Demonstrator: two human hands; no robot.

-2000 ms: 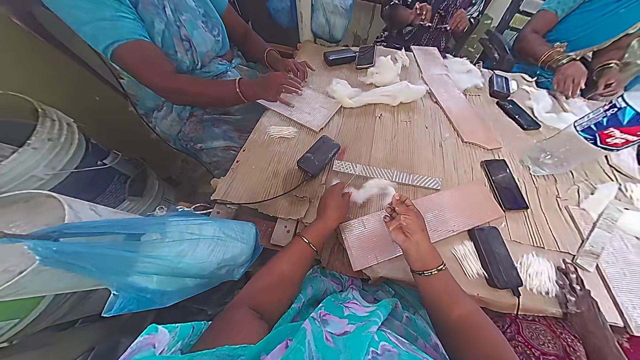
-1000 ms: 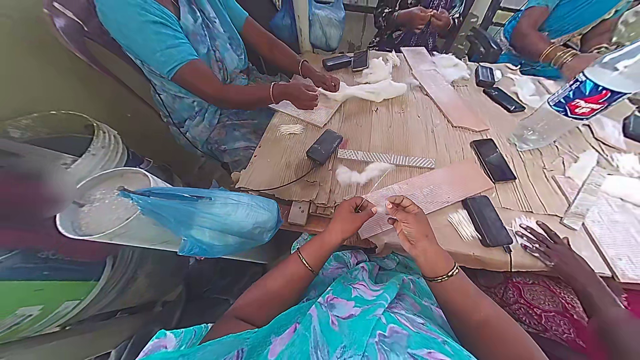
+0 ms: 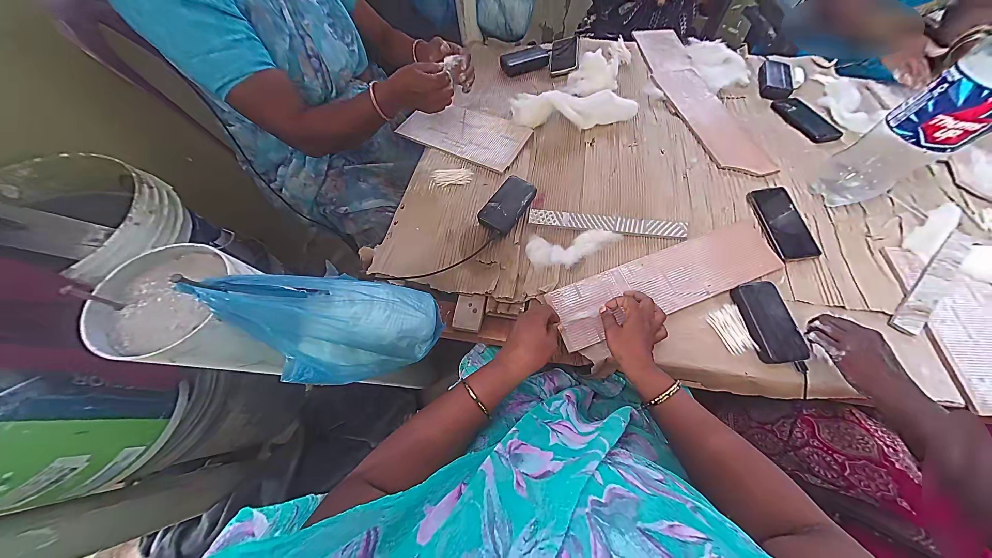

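Note:
My right hand (image 3: pixel 634 325) rests with curled fingers on the near left end of a ridged pinkish board (image 3: pixel 682 267); a little white fibre seems to lie under it. My left hand (image 3: pixel 535 333) is at the board's left corner, fingers bunched; whether it holds a wisp cannot be seen. Beyond the board lies a loose tuft of cotton wool (image 3: pixel 572 248), and behind that a patterned metal strip (image 3: pixel 608 223). A small pile of thin white cotton wicks (image 3: pixel 730 328) lies right of my hands, beside a black device (image 3: pixel 769 322) with a cable.
A black phone (image 3: pixel 783 223) and a black box-shaped device (image 3: pixel 507 205) lie on the cardboard-covered table (image 3: pixel 457 232). A plastic bottle (image 3: pixel 891 147) stands right. A blue plastic bag (image 3: pixel 333 322) and white bucket (image 3: pixel 182 310) are left. Co-workers' hands are at the far left and right.
Both my hands have come down from above the board's near edge to its left end. The cotton tuft, between my hands two seconds ago, lies beyond the board. The co-worker at left has raised their hands.

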